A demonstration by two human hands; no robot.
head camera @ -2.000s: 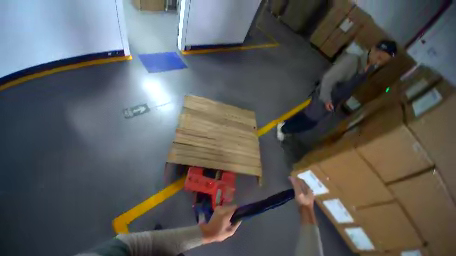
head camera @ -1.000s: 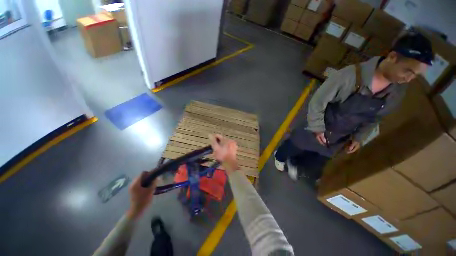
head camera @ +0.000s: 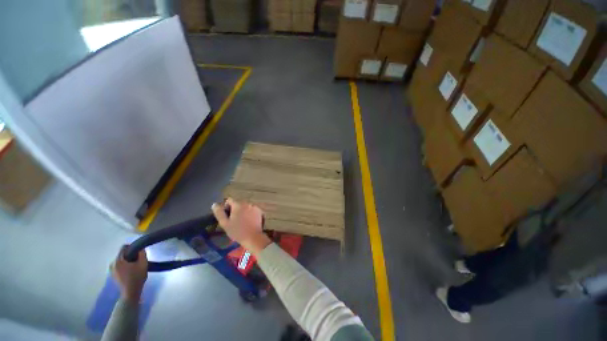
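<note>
A hand pallet truck stands in front of me, its red body [head camera: 287,245] partly hidden by my right forearm. An empty wooden pallet [head camera: 293,183] lies flat on its forks. The black loop grip of the tow handle [head camera: 174,231] points to the left, on a blue shaft [head camera: 226,268]. My left hand [head camera: 130,272] is closed around the loop's left end. My right hand [head camera: 241,222] is on the loop's right end, above the near left corner of the pallet.
Stacked cartons [head camera: 509,63] with white labels line the right side, and more cartons [head camera: 383,40] stand ahead. A person's legs [head camera: 482,273] show at lower right. A yellow line [head camera: 370,200] runs right of the pallet. A white wall panel [head camera: 120,113] stands left, beside a blue mat [head camera: 106,303].
The view has turned right. The handle has swung further left with both hands on it. The person has shifted to the lower right edge, and the blue mat to the lower left.
</note>
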